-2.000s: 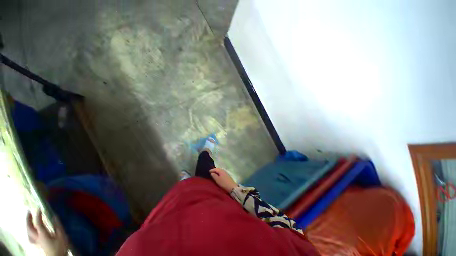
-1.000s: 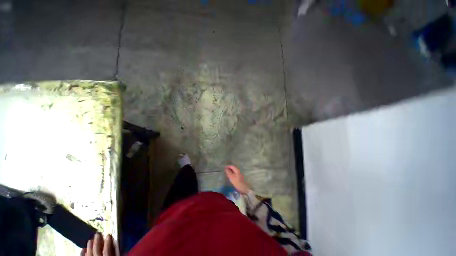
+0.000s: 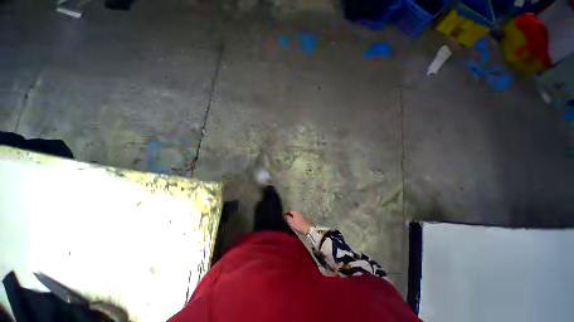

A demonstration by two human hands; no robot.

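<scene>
My right hand [image 3: 298, 222] hangs low in front of the red cloth, below a black-and-white patterned sleeve. Nothing shows in it, but its fingers are too small and blurred to tell how far they are closed. My left hand is not in view. Dark cloth [image 3: 44, 305] lies on the worn whitish-yellow table [image 3: 126, 220] at the lower left. A grey pointed blade, which looks like scissors [image 3: 60, 287], lies on or beside the cloth, with a blurred brownish part at the bottom edge.
A white surface with a black edge [image 3: 497, 270] stands at the right. Concrete floor [image 3: 302, 107] lies between, with blue patches and a white scrap [image 3: 439, 60]. Blue crates [image 3: 412, 16] and a yellow one [image 3: 462, 27] are at the upper right. A dark-clad foot is ahead.
The view has moved forward along the aisle past the wall and leaning coloured boards. The table corner has come into view at the left. My left hand, earlier at the table edge, has left the picture.
</scene>
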